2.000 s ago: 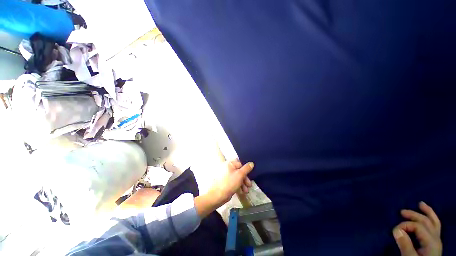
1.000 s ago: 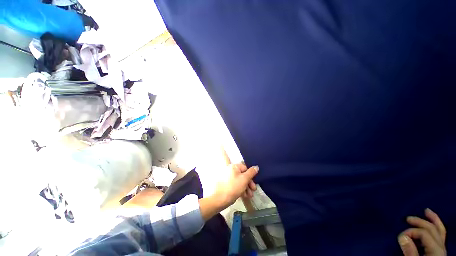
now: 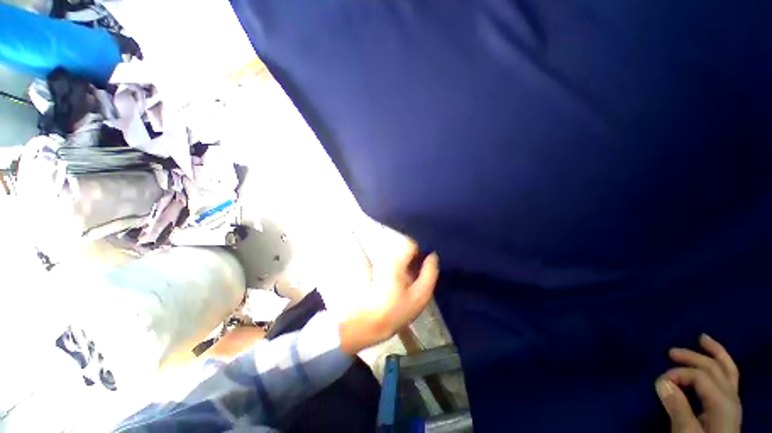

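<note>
The navy fabric ply (image 3: pixel 542 169) fills the middle and right of the view, with soft folds and its edge running diagonally down the left side. My left hand (image 3: pixel 394 296) is at this edge. Its thumb and forefinger are apart with dark cloth between or behind them; whether they grip it is unclear. My right hand (image 3: pixel 704 385) is over the cloth at the lower right, fingers bent and spread, cut off by the bottom edge, with no cloth visibly pinched.
Left of the cloth are pale and dark fabric scraps (image 3: pixel 140 114), a blue roll-shaped thing (image 3: pixel 55 46), a large whitish rounded bundle or tub (image 3: pixel 182 292) and a round grey-white object (image 3: pixel 264 252). A blue-grey metal frame (image 3: pixel 389 393) stands below my left hand.
My left thumb and forefinger have parted from their pinch at the cloth edge. The edge beside them has bent, and new folds run right from it. My right hand is nearly unchanged.
</note>
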